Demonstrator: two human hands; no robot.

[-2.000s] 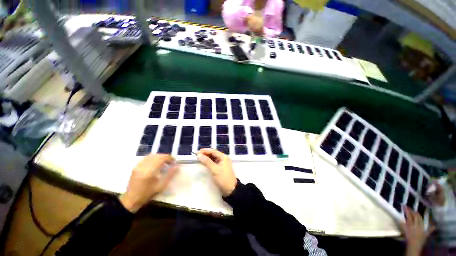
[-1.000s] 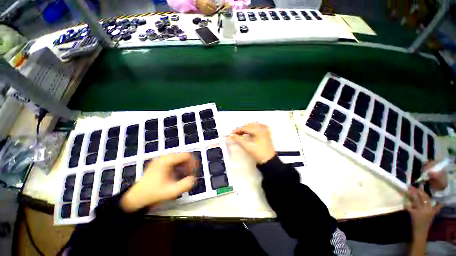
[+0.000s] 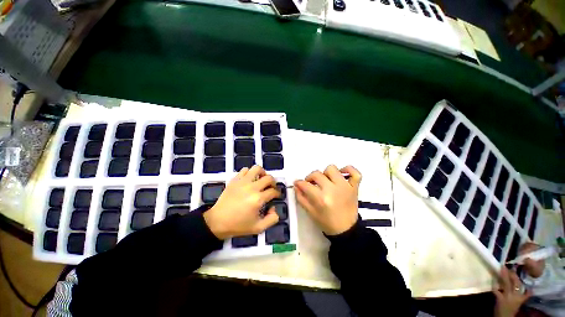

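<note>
A white parts tray [image 3: 179, 181] lies on the bench in front of me, with two long rows of slots that hold black rounded housings [image 3: 184, 147]. My left hand [image 3: 245, 204] is over the lower right part of the tray, its fingertips on a housing near the tray's right end; it hides several housings. My right hand [image 3: 330, 197] is just past the tray's right edge, fingers bent together. A thin sliver shows at its fingertips, too small to name. A green mark [image 3: 284, 247] is at the tray's lower right corner.
Two black strips [image 3: 375, 214] lie right of my right hand. A second tray [image 3: 424, 191] lies tilted at right, with another person's hand [image 3: 509, 291] at its near end. A green conveyor belt [image 3: 248, 68] runs behind. A clear plastic bag [image 3: 25, 148] is at left.
The tray sits straighter in view than a second ago, after shifting left from its earlier place. My left hand has moved right to its right end; my hands are closer together.
</note>
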